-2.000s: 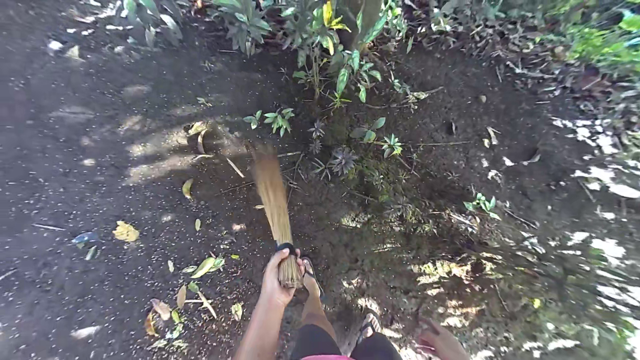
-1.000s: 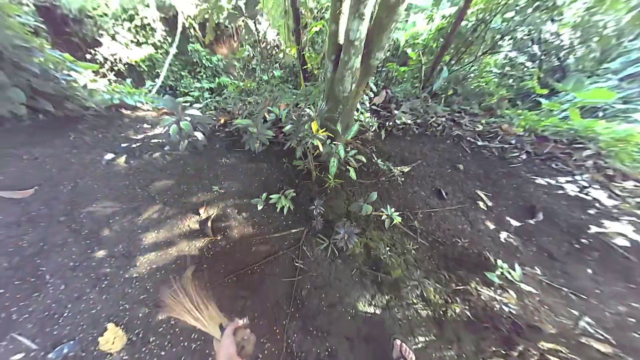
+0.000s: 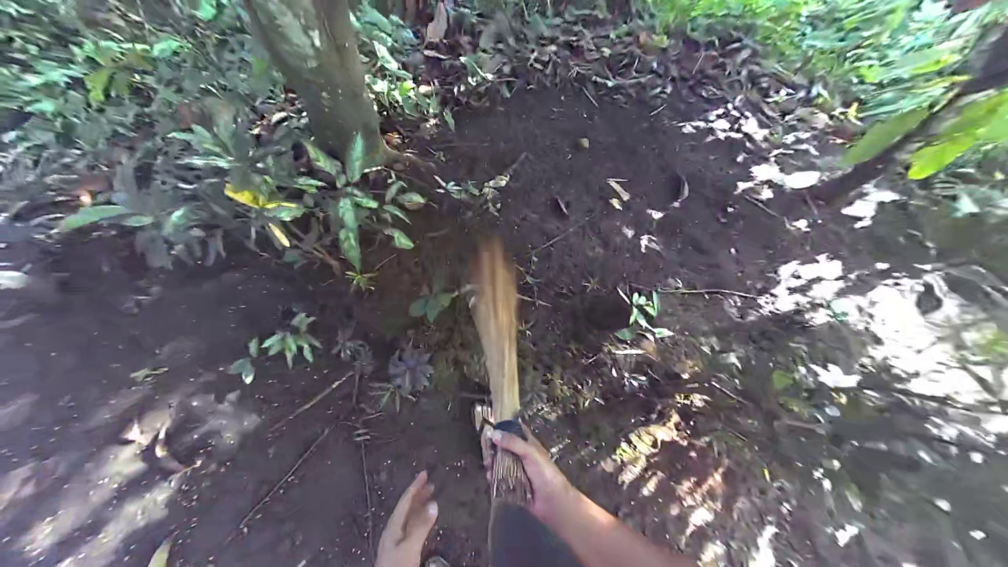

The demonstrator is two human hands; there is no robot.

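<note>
My right hand (image 3: 526, 465) grips a broom of thin stiff bristles (image 3: 500, 346) at its dark-banded, bundled butt end, low in the middle of the head view. The bristles point up and away from me over the soil, their far ends blurred by motion. To the left of the butt, my left hand (image 3: 408, 524) is held with its fingers apart and nothing in them. Part of a foot in a sandal shows just behind the right hand, mostly hidden. Small green seedlings (image 3: 289, 342) and a purplish plant (image 3: 409, 370) grow near the bristles.
A tree trunk (image 3: 335, 87) rises at upper left, with leafy plants (image 3: 350, 213) about its base. A leafy branch (image 3: 890, 157) reaches in at upper right. Thin sticks (image 3: 287, 476) lie on the dark soil at lower left. Dry leaves (image 3: 618, 191) lie farther off.
The broom was in my left hand, its bristles toward the left patch of soil; now my right hand holds it, and the left hand is free. The view has shifted to the right.
</note>
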